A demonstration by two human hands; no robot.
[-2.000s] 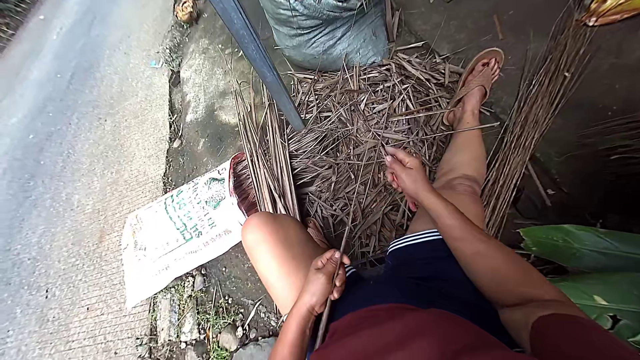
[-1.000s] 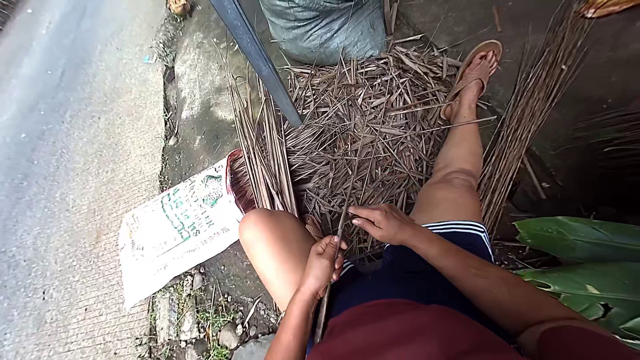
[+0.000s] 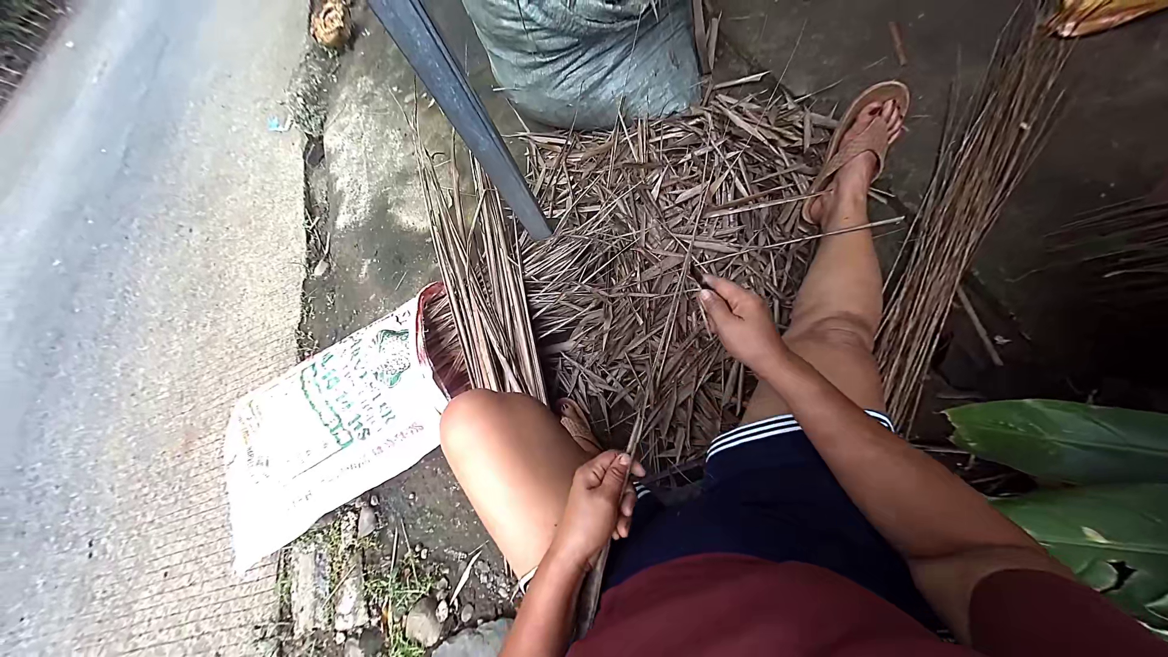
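Observation:
My left hand (image 3: 598,502), at the lower middle, is closed around a dry palm leaf strip (image 3: 591,593), whose thin part runs up over the pile. Over the pile, right of centre, my right hand (image 3: 741,319) has thumb and forefinger pinched together on a small dark thing, perhaps a knife; too little of it shows to tell. Under both hands spreads a heap of dry leaf shreds (image 3: 657,219). A bundle of dry leaf strips (image 3: 488,292) lies beside my bent knee, by the mouth of a white printed sack (image 3: 328,429).
A full grey-green sack (image 3: 589,64) stands behind the heap, near a slanting grey post (image 3: 465,114). Right of my outstretched leg lies a bundle of thin brown sticks (image 3: 967,210). Broad green leaves (image 3: 1068,443) are at the right edge, and a concrete road (image 3: 155,246) runs along the left.
A second ago my right hand was close above my left hand, at the strip; now it is farther up and away, over the heap. My left hand has kept its hold low on the strip.

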